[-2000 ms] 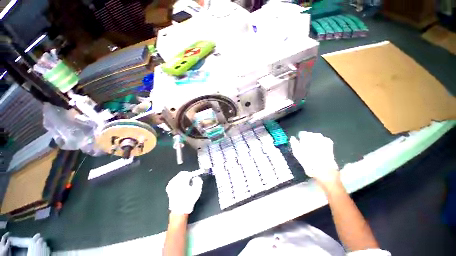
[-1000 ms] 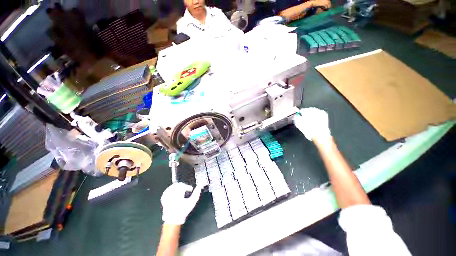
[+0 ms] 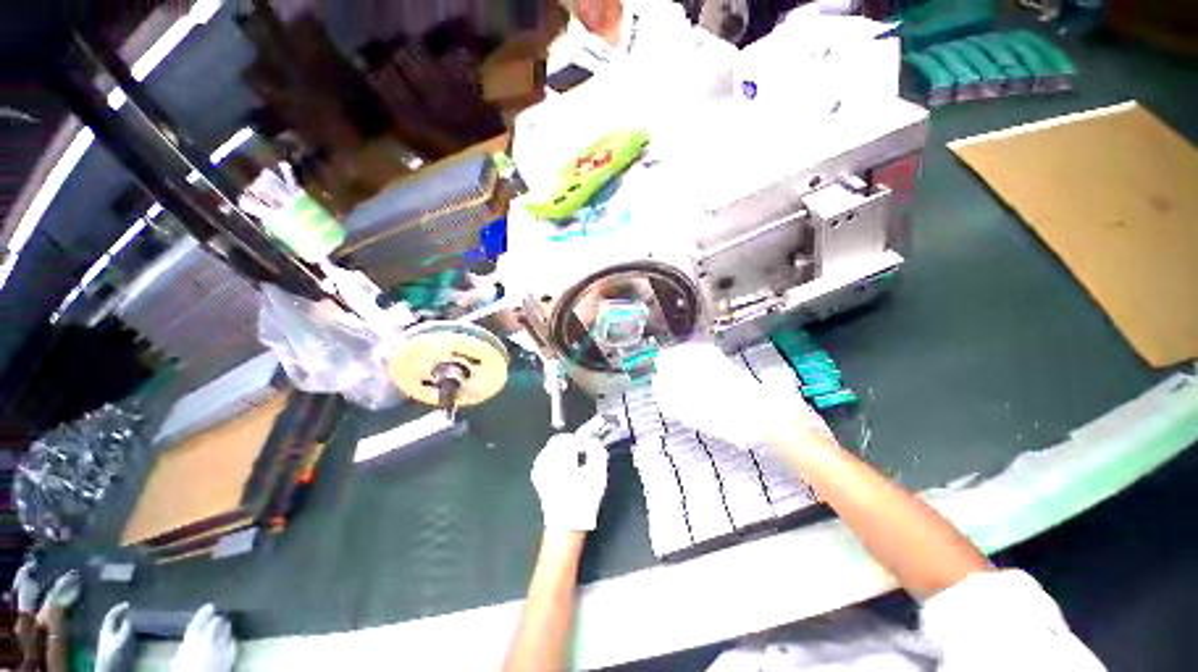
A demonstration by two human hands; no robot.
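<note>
The wrapping machine (image 3: 788,184) stands before me, with a part showing inside its black-rimmed ring head (image 3: 625,319). Grey parts (image 3: 703,492) lie in close columns before the machine. Teal parts (image 3: 815,368) lie right of them by the machine's base. My gloved right hand (image 3: 709,391) is just below and right of the ring, over the top of the grey columns; whether it holds something is hidden. My gloved left hand (image 3: 570,479) is left of the columns, its fingertips at a small grey part (image 3: 603,427).
A tape reel (image 3: 448,365) and a separate grey strip (image 3: 405,437) are at left. A cardboard sheet (image 3: 1097,217) lies at right. A lime-green object (image 3: 589,173) rests on the machine. A person (image 3: 631,53) is behind it. Other gloved hands (image 3: 204,643) are at lower left.
My right hand has moved left from the machine's right end to just below the ring. The slide block stays near the machine's right end. The camera view has shifted, showing more at left.
</note>
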